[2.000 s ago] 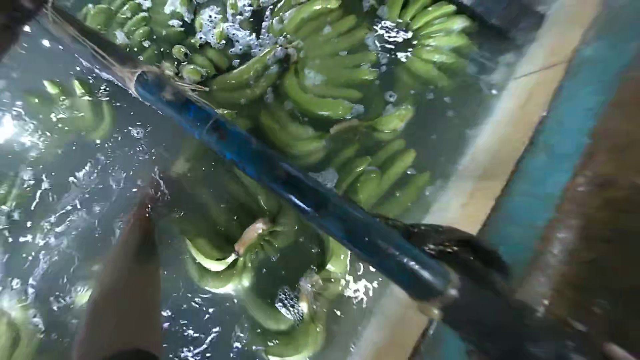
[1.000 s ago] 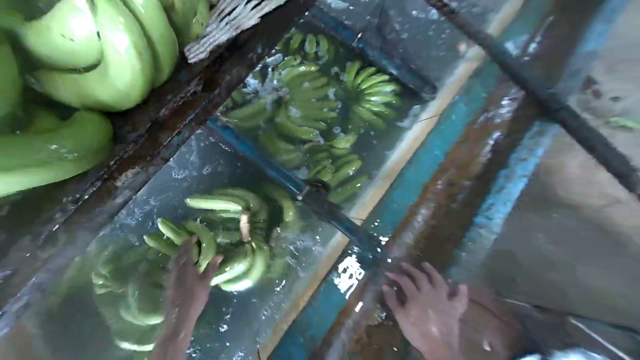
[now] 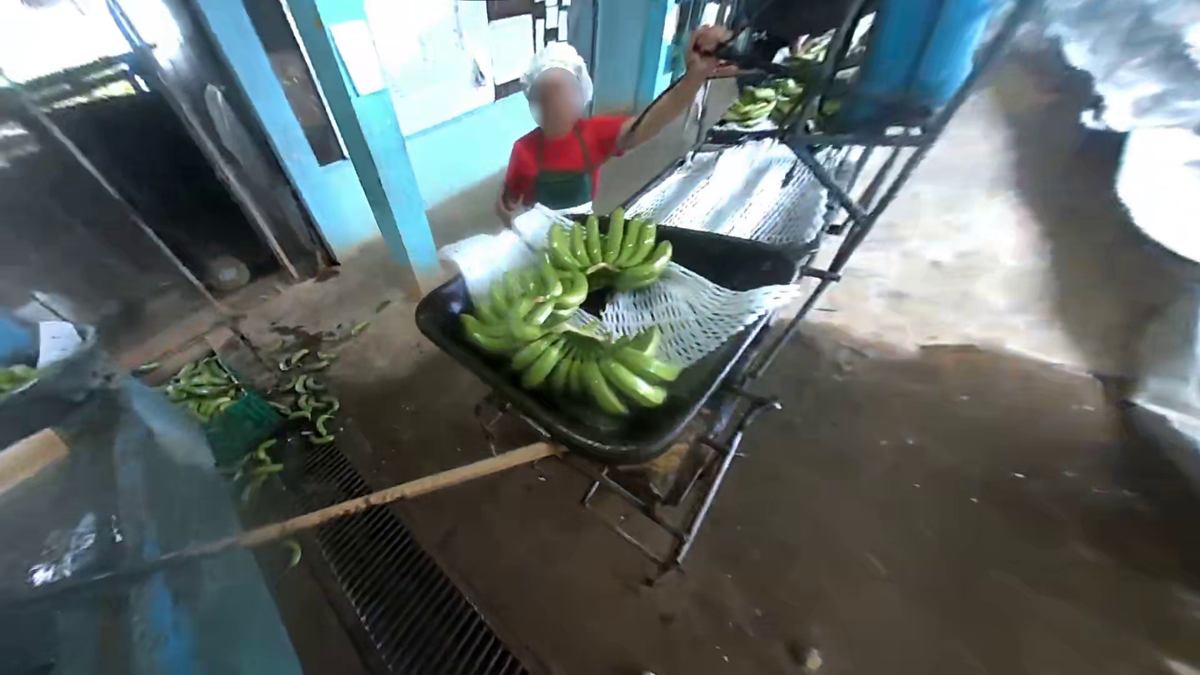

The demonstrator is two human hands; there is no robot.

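Neither of my hands is in the head view. Several hands of green bananas lie in a black wheelbarrow-like tub, partly on white foam netting. The tub rests on a metal frame. A wooden pole runs from the tub's underside towards the lower left. Behind the tub stands a person in a red shirt, dark green apron and white hair cover, with one arm raised to the dark rack on the right.
At the left edge is the side of a wet tank. Loose green bananas and a green basket lie on the floor near a metal drain grate. A blue post stands behind; a metal rack is at right.
The view has swung up and away from the water tank with floating bananas. Both my hands, visible one second ago over the tank and its edge, are out of frame.
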